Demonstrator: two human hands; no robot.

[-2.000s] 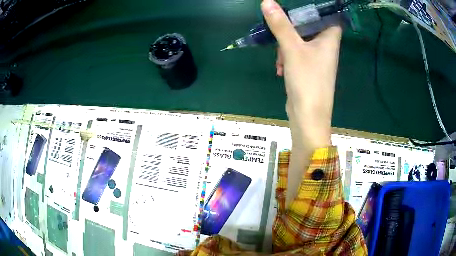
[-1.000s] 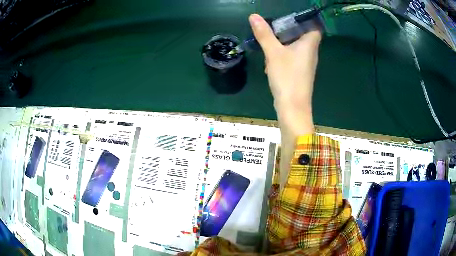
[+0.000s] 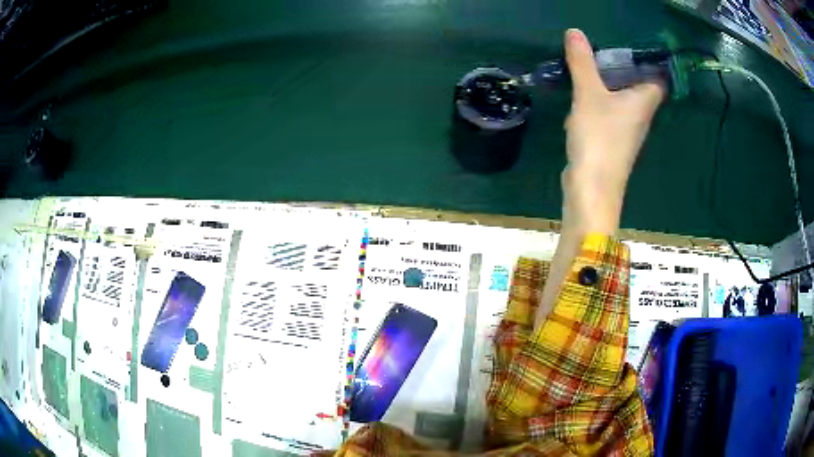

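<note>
My right hand (image 3: pixel 607 116) holds a dispensing syringe (image 3: pixel 625 61), which points left, with a bright green adapter (image 3: pixel 680 73) at its rear. The syringe's front end reaches the right side of the open top of a black cylindrical housing (image 3: pixel 493 112). The housing stands upright on the dark green conveyor belt (image 3: pixel 268 116). Whether the tip touches the housing is too blurred to tell. My fingers under the syringe are mostly hidden. My left hand is out of the picture; only some plaid sleeve shows at the bottom edge.
A second dark part (image 3: pixel 46 152) stands on the belt at far left. A pale hose (image 3: pixel 785 134) and thin black cable (image 3: pixel 717 170) run down the right. Printed packaging sheets (image 3: pixel 294 357) cover the near ledge. A blue bin (image 3: pixel 772 384) with black parts lies lower right.
The housing has moved right along the belt. My right hand and the syringe first moved left to its top, then right along with it. The far-left part has also shifted right.
</note>
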